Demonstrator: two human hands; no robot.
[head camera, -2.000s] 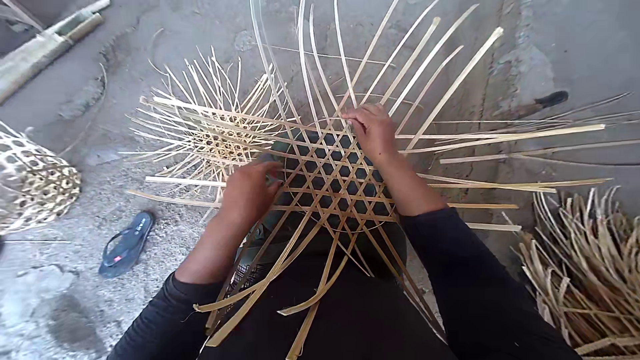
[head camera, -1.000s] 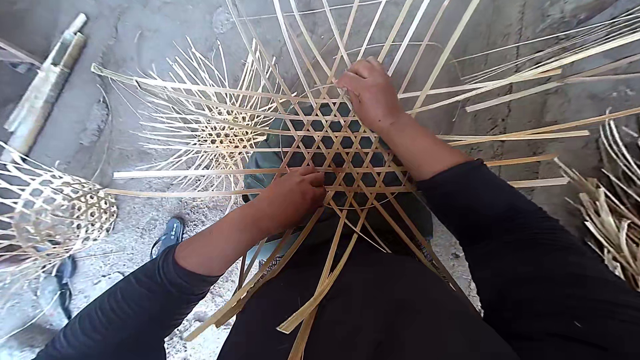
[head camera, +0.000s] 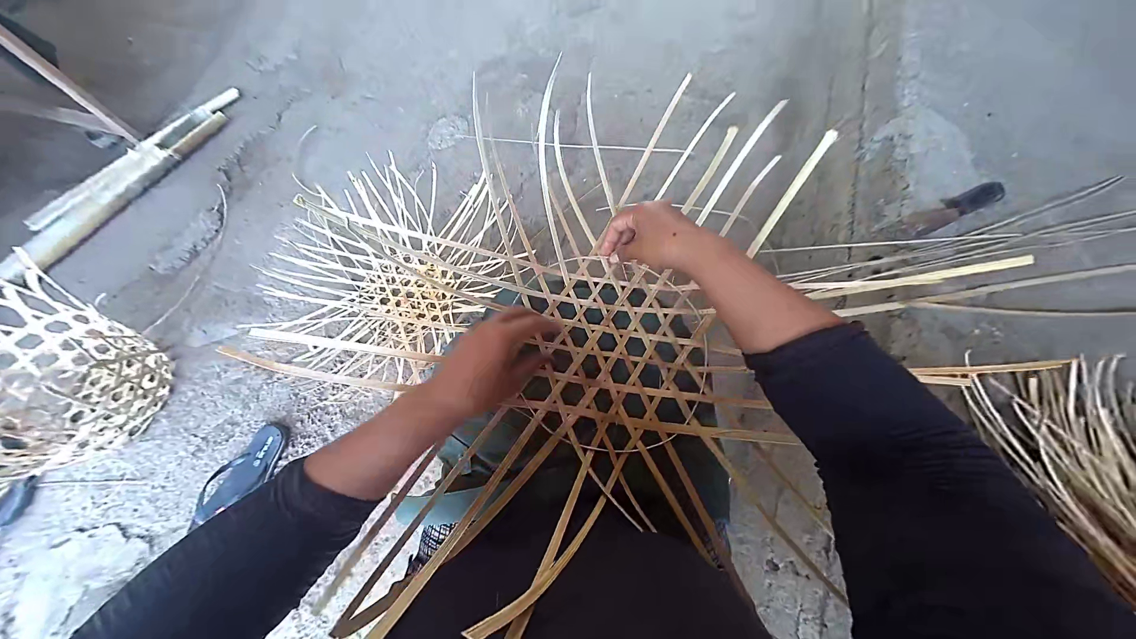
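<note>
A hexagonally woven panel of bamboo strips (head camera: 612, 346) lies across my lap, its long loose ends spreading out on all sides. A thin round strip curves through the weave near its edge. At the panel's far edge, my right hand (head camera: 652, 238) has its fingertips pinched on a strip. My left hand (head camera: 497, 359) is over the left edge, with its fingers a little apart and touching or just above the strips; whether it grips one cannot be told.
Another woven piece with spread ends (head camera: 413, 297) lies on the concrete floor at left. Beyond it are an openwork basket (head camera: 106, 382), bamboo poles (head camera: 133, 177) and a sandal (head camera: 240, 470). A bundle of strips (head camera: 1074, 461) lies at right, below a dark-handled tool (head camera: 963, 202).
My left hand has moved from the panel's near middle out to its left edge. My right hand stays at the far edge. The view has shifted.
</note>
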